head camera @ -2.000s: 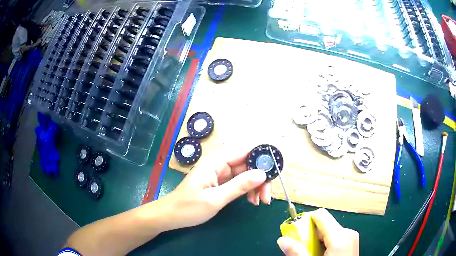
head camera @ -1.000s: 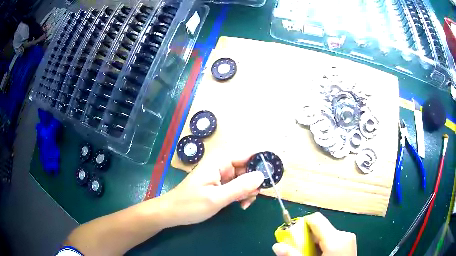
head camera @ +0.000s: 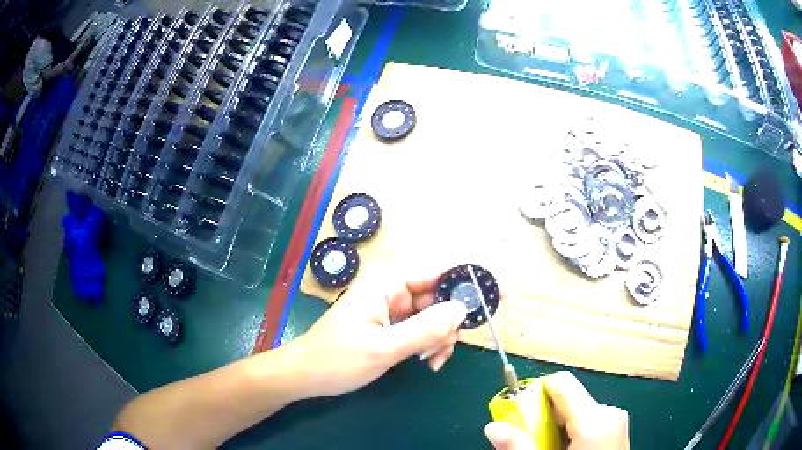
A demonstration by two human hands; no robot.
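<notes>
A black wheel point(head camera: 480, 294) with a ring of small pale dots and a silver-grey centre is in my left hand point(head camera: 382, 330), held between thumb and fingers above the board's front edge. My right hand point(head camera: 572, 417), cut off by the bottom edge, is shut on the yellow-handled pick point(head camera: 528, 411). Its thin metal shaft points up and left, and its tip lies over the upper part of the wheel's face. Whether the tip touches cannot be told. Three more black wheels point(head camera: 357, 218) lie at the board's left side.
Silver-grey rings point(head camera: 607, 206) lie heaped on the tan board point(head camera: 466, 158). Clear trays of black parts stand at left point(head camera: 237, 255) and top right point(head camera: 563, 75). Blue-handled pliers point(head camera: 725, 272) and a red stick point(head camera: 761, 352) lie right. Small black wheels and a blue lump point(head camera: 83, 250) lie left. A person is far left.
Since the first frame, the held wheel sits slightly lower. Since the second, the pick's tip has shifted slightly right across the wheel's face, and the yellow handle has moved slightly right.
</notes>
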